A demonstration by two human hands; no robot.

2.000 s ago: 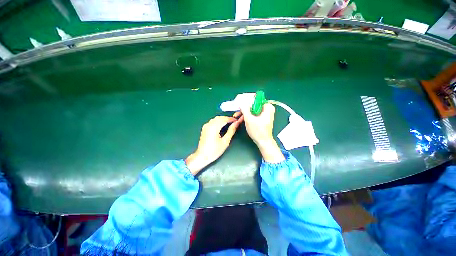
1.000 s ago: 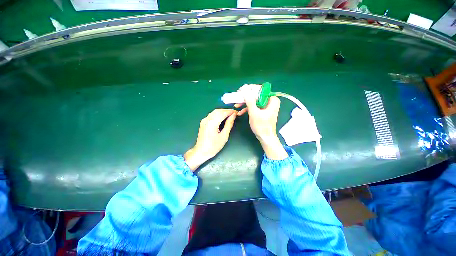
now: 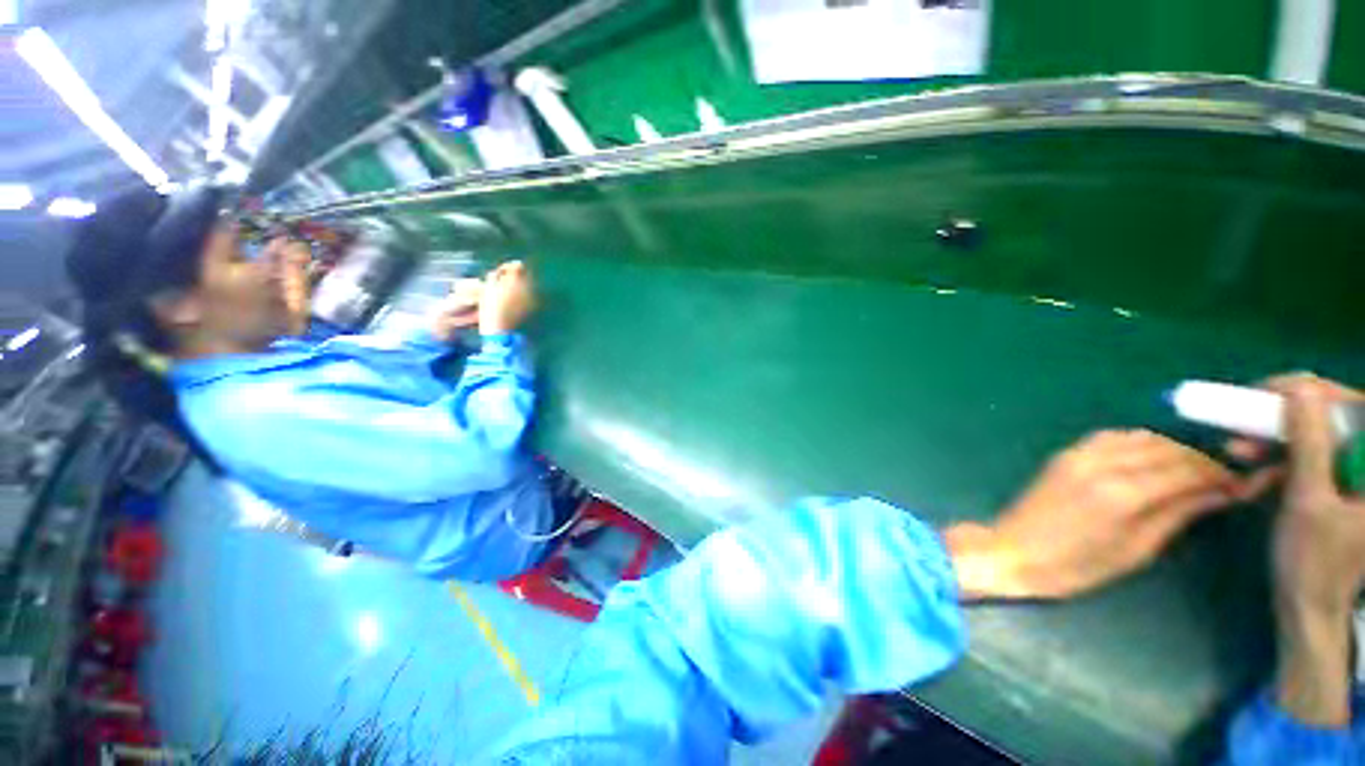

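My right hand, cut off by the right edge, holds a white dispensing syringe with its bluish tip pointing left. Part of the green cap shows at the frame's edge. My left hand is beside it, slightly blurred, its fingertips pinched together close to the right hand's fingers. Whether a part is between the left fingertips cannot be seen. A small black part sits on the dark-green bench, beyond my hands.
A person in a blue smock sits at the bench on the left, hands over it. A metal-edged ledge runs behind, with a white sheet and white nozzles. A red stool stands below the bench.
The view has swung to the left, bringing the neighbouring person into sight and shifting my hands to the right. The wiping cloth and patterned strip are out of view. The syringe is still in my right hand.
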